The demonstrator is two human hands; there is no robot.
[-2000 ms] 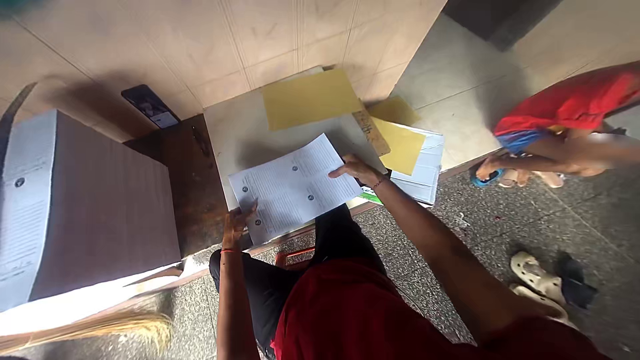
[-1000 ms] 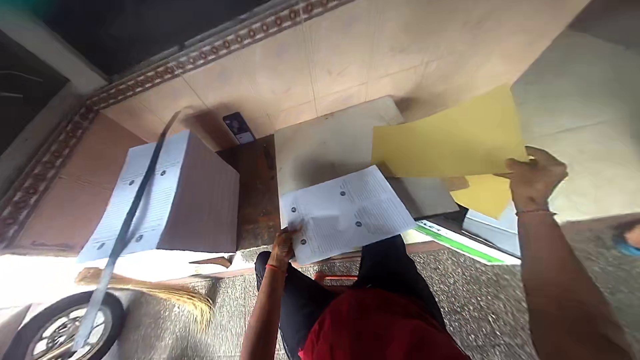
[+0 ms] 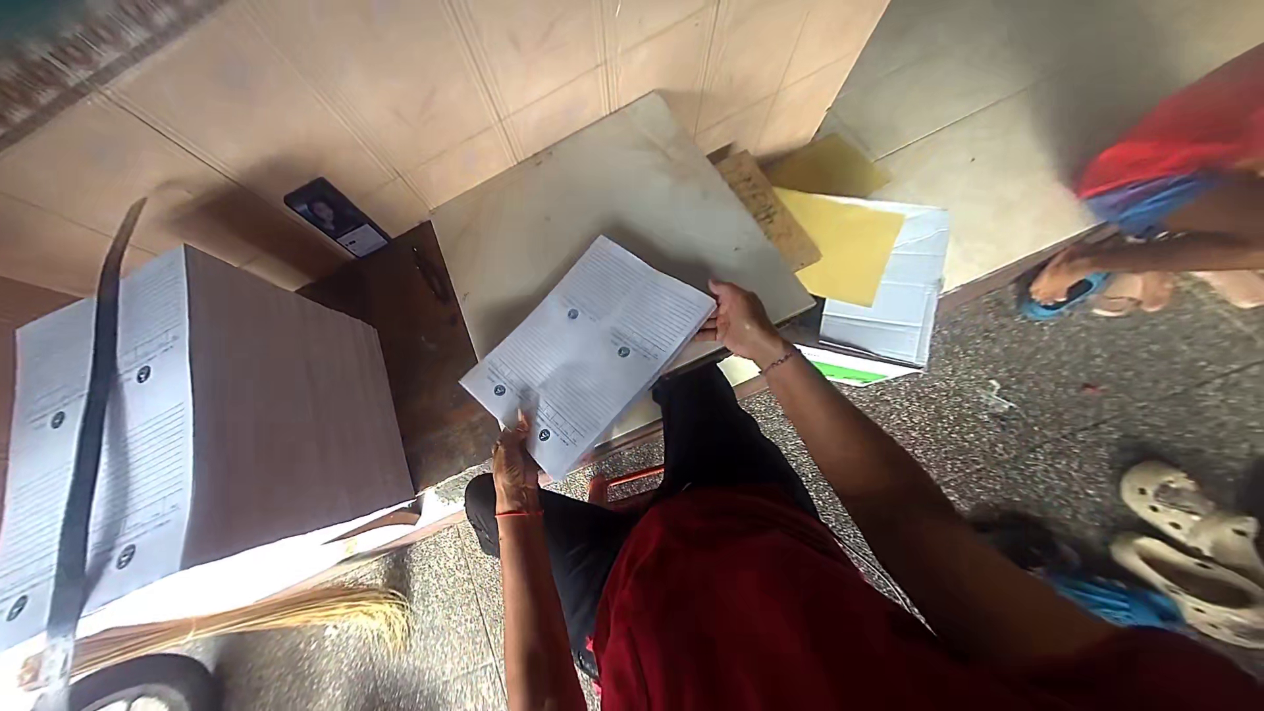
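A printed white paper stack (image 3: pixel 592 346), with lines and small round marks, lies tilted over the near part of a pale board (image 3: pixel 573 197). My left hand (image 3: pixel 515 464) grips its lower left corner, thumb on top. At its right edge my right hand (image 3: pixel 741 321) holds the paper between thumb and fingers. Yellow sheets (image 3: pixel 849 247) lie beyond the board's right edge, on a white carton (image 3: pixel 889 296). Between board and yellow sheets is a worn wooden piece (image 3: pixel 765 207). How many sheets are in my hands, I cannot tell.
A tall stack of printed paper (image 3: pixel 286 405) with a dark strap (image 3: pixel 94 395) stands at left. A phone (image 3: pixel 336 217) leans on the tiled wall. A straw broom (image 3: pixel 326 612) and a wheel (image 3: pixel 148 686) are lower left. At right are another person's arm (image 3: pixel 1165 252) and clogs (image 3: pixel 1185 543).
My right hand, which held a yellow sheet out to the right one second ago, now grips the white paper's right edge and no longer holds that sheet. The view has swung right.
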